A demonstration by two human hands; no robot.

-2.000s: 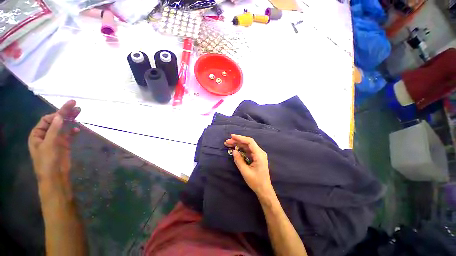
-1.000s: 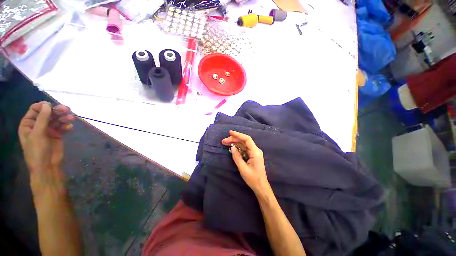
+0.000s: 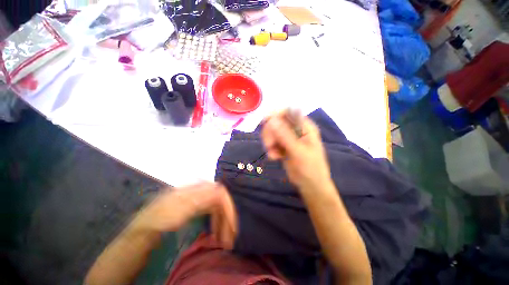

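Observation:
A dark garment [image 3: 312,172] lies over my lap and the table edge. Three gold-rimmed buttons [image 3: 249,167] sit in a row near its left edge. My right hand [image 3: 293,142] is raised over the cloth, just right of the buttons, fingers curled around something dark, too blurred to name. A thin dark thread runs from near the buttons toward it. My left hand [image 3: 209,209] is strongly blurred at the garment's left edge, fingers pointing down; whether it holds anything cannot be seen.
On the white table [image 3: 312,78] stand three black thread cones [image 3: 177,108] and a red dish [image 3: 237,93] with three buttons. Behind are button sheets [image 3: 195,47], yellow spools [image 3: 260,39] and clear bags [image 3: 39,50]. A pale bin [image 3: 477,161] stands on the floor at right.
My left hand has come from the far left to the garment's left edge. My right hand has risen up and right off the cloth, uncovering the button row. The long thread across the table is gone.

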